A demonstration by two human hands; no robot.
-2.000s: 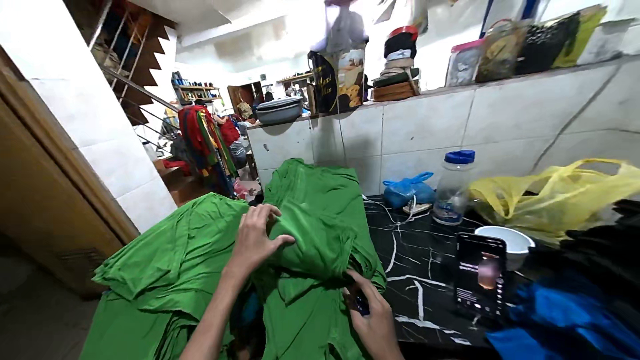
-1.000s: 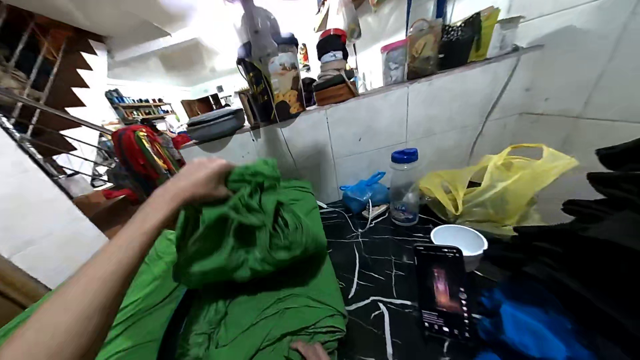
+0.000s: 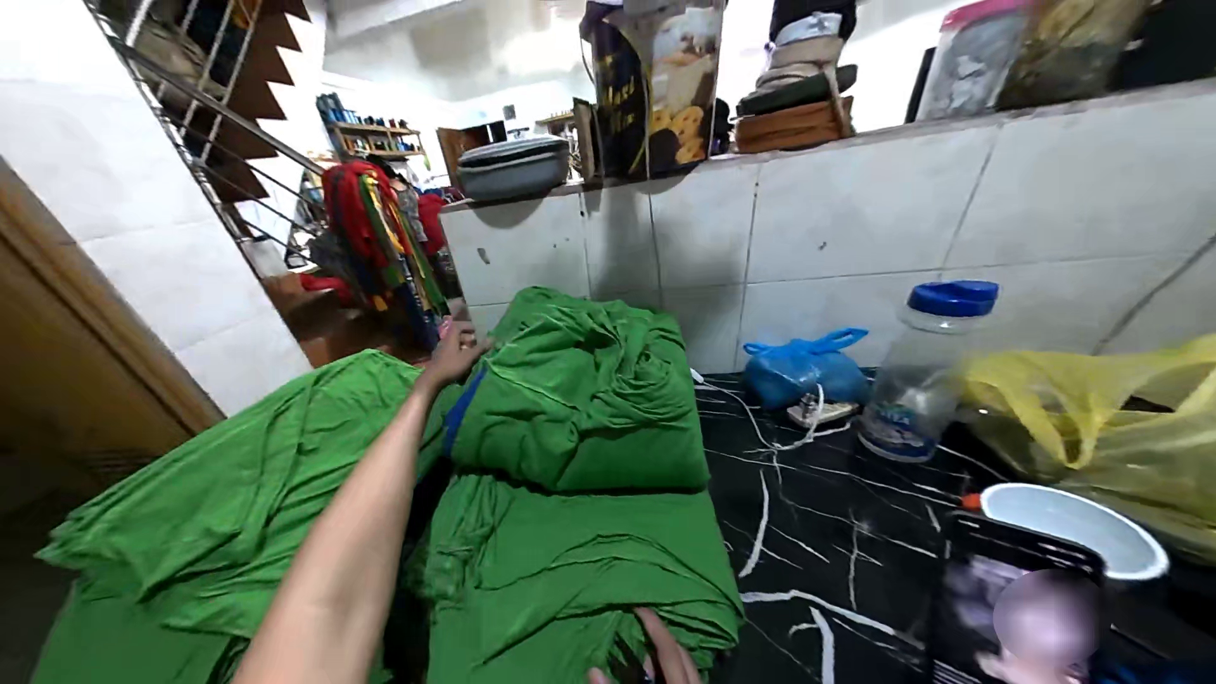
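A folded green cloth bundle [image 3: 584,399] lies on the far part of a stack of green cloth [image 3: 570,560], with a strip of blue at its left side. My left hand [image 3: 458,353] reaches to the bundle's far left edge; its fingertips are near or on the cloth, and the grip is unclear. At the bottom edge, my right hand [image 3: 660,655] shows only partly, its fingers at the near fold of the stack and something dark beside them. More green cloth [image 3: 247,503] spreads out on the left, under and beside my left forearm.
On the black marbled top [image 3: 817,532] stand a smartphone [image 3: 1016,608], a white bowl [image 3: 1073,522], a clear bottle with blue lid [image 3: 917,380], a tied blue plastic bag [image 3: 806,370] and a yellow plastic bag [image 3: 1102,399]. Behind rises a tiled wall [image 3: 855,209] with containers on its ledge.
The green cloth my left hand held raised a second ago now rests as a bundle on the far part of the stack. My left hand is at its far left edge.
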